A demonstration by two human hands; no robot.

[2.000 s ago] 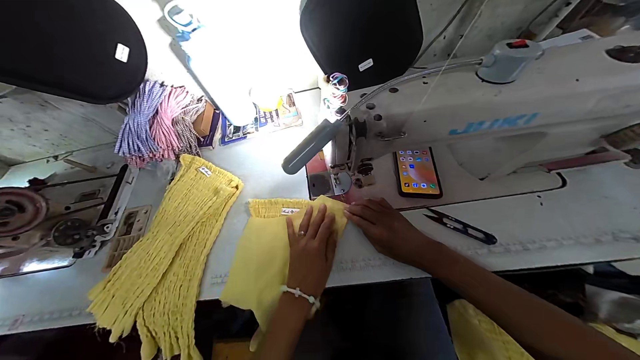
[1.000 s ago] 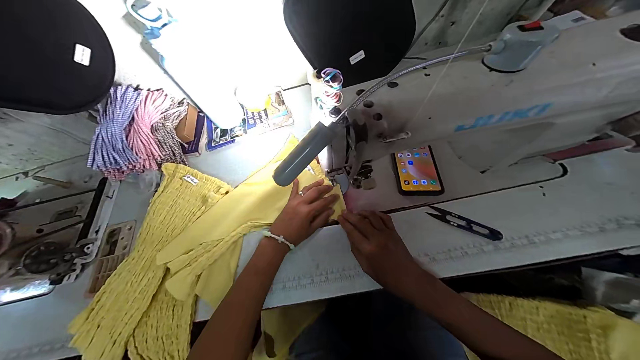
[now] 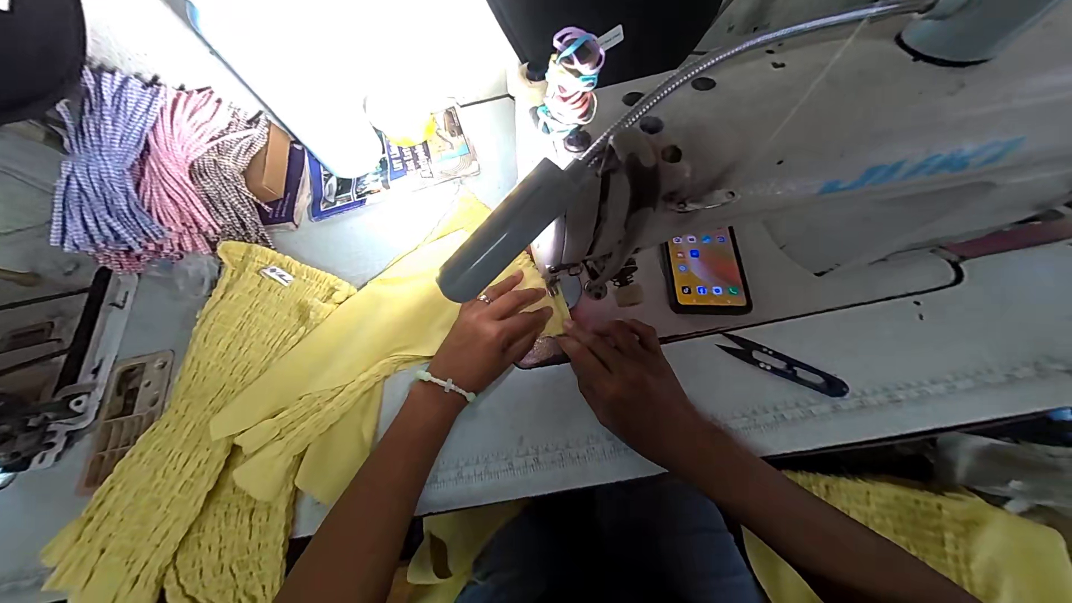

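My left hand (image 3: 494,322) presses flat on a piece of yellow fabric (image 3: 402,289) beside the presser foot (image 3: 554,280) of a Juki sewing machine (image 3: 888,167). The fingertips of my right hand (image 3: 624,377) pinch the near right edge of that fabric, just in front of the foot. The fabric trails left across shirred yellow pieces (image 3: 180,419), one bearing a small label. A grey lamp head (image 3: 507,230) hangs over the work and hides part of the cloth. Whether the needle is in the fabric I cannot tell.
Thread snips (image 3: 783,364) and a lit smartphone (image 3: 708,272) lie to the right. Bundles of checked cords (image 3: 113,167) lie at the back left, near a small cardboard box (image 3: 270,163). More shirred yellow fabric (image 3: 921,519) hangs below the table's front edge at the right.
The yellow fabric, earlier hanging toward the front edge under my left hand, has been swung round to trail left over the shirred pieces. Both hands have stayed near the machine's foot.
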